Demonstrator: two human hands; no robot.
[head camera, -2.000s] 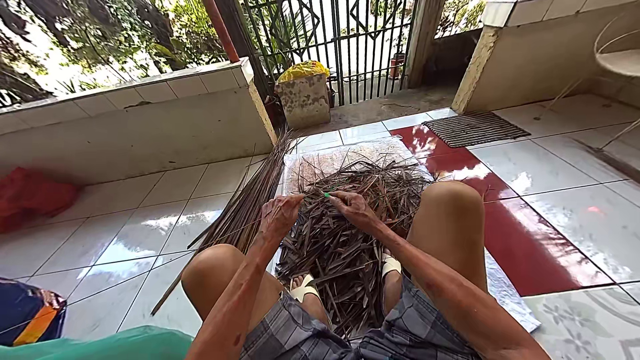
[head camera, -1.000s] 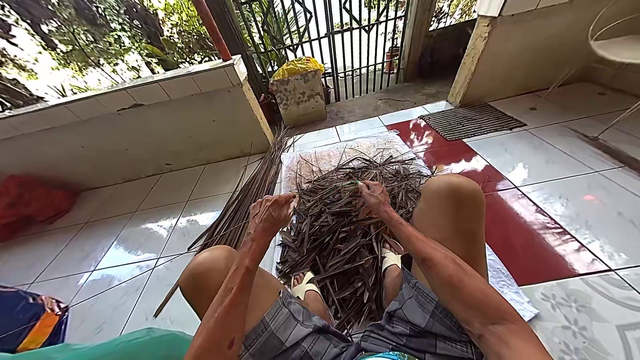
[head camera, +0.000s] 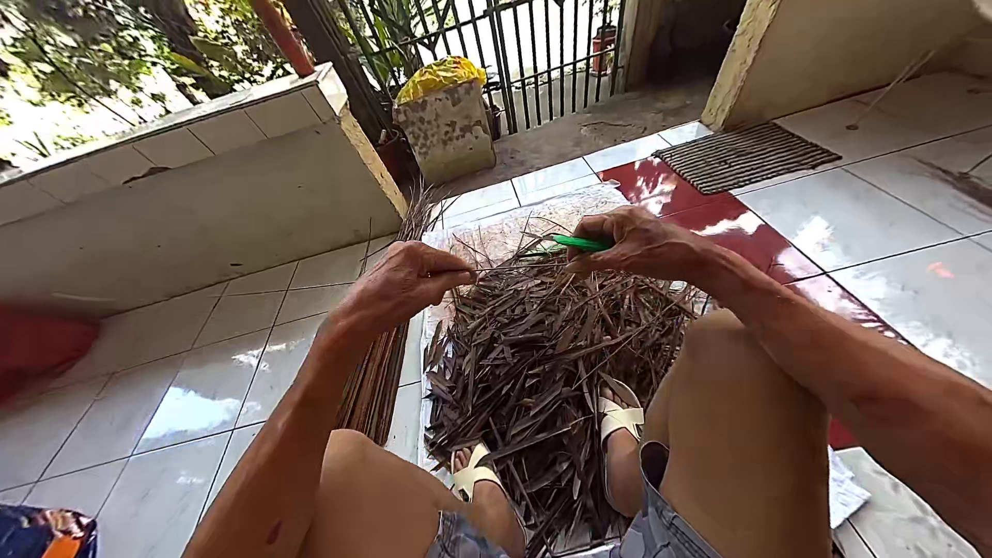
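Note:
My left hand (head camera: 411, 283) pinches one end of a thin leaf midrib (head camera: 515, 268), stretched across above the pile. My right hand (head camera: 628, 242) grips a green-handled knife (head camera: 577, 242), its blade hard to make out, and the midrib runs to its fingers. Below both hands a heap of dry brown palm leaf strips (head camera: 542, 372) lies on a white cloth (head camera: 535, 213), between my sandalled feet. A bundle of long thin midribs (head camera: 376, 380) lies on the tiles left of the cloth, partly behind my left forearm.
A striped doormat (head camera: 744, 157) lies at the upper right on the tiled floor. Ahead stand a concrete block (head camera: 446, 132) topped with yellow plastic (head camera: 440, 77) and a metal gate (head camera: 535, 62). A low wall (head camera: 194, 225) runs along the left, near a red object (head camera: 43, 349).
The green handle, plain in my right hand now, was hardly visible one second ago. Both hands stay above the leaf pile. The view has shifted slightly.

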